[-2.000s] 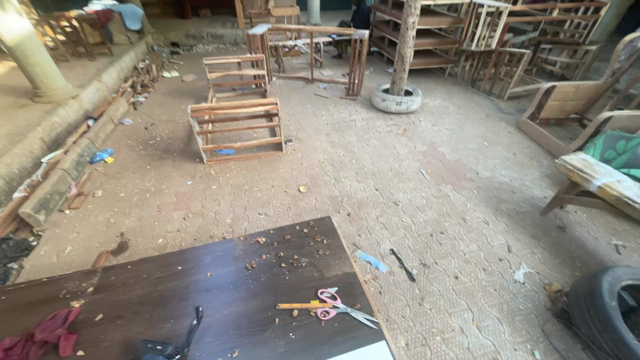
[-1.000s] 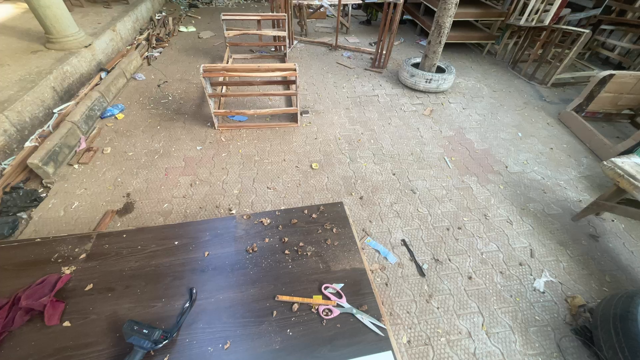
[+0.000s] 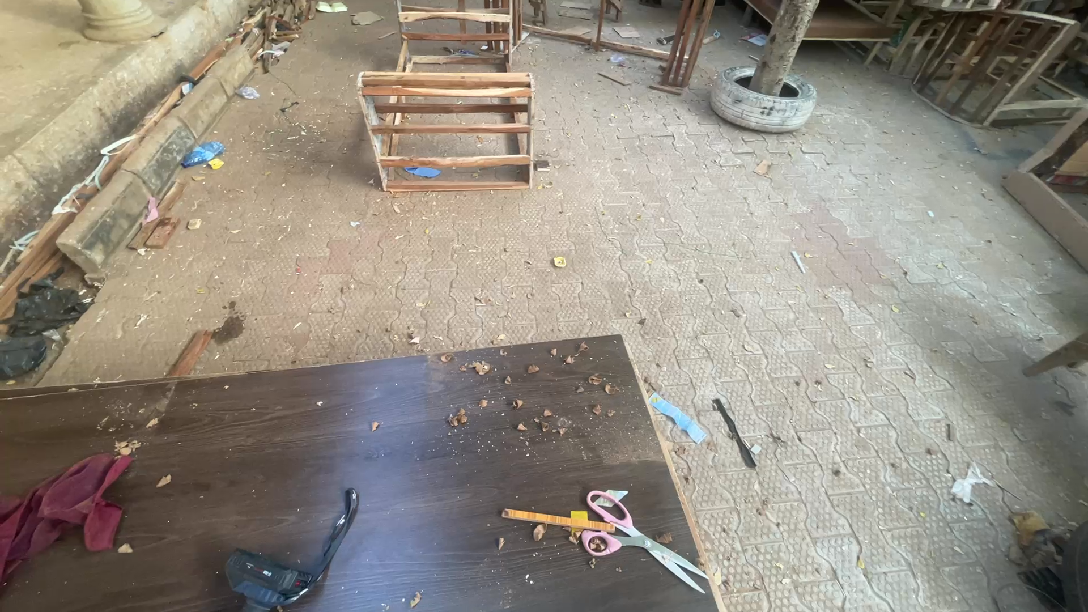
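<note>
Neither of my hands shows in the head view. A dark wood-grain board tabletop (image 3: 340, 459) fills the lower left. Scissors with pink handles (image 3: 633, 537) lie near its right edge, blades apart and pointing to the lower right. An orange strip, perhaps a ruler (image 3: 557, 519), touches the handles, with a small yellow piece beside it. A black device with a strap (image 3: 270, 580) lies at the bottom edge, partly cut off. At the left is a crumpled maroon cloth (image 3: 72, 514). Brown shell-like bits (image 3: 520, 404) are scattered toward the far right corner.
Slatted wooden frames (image 3: 450, 127) stand on the paved floor (image 3: 527, 297). A whitish tire (image 3: 762, 100) rings a post at the back right, near more wooden furniture. Planks and a concrete kerb (image 3: 127, 212) run along the left. A blue strip (image 3: 677, 417) and a black strip (image 3: 734, 432) lie right of the tabletop.
The view has tilted downward, so the far furniture has moved up and partly out of frame. Nothing on the tabletop has plainly moved.
</note>
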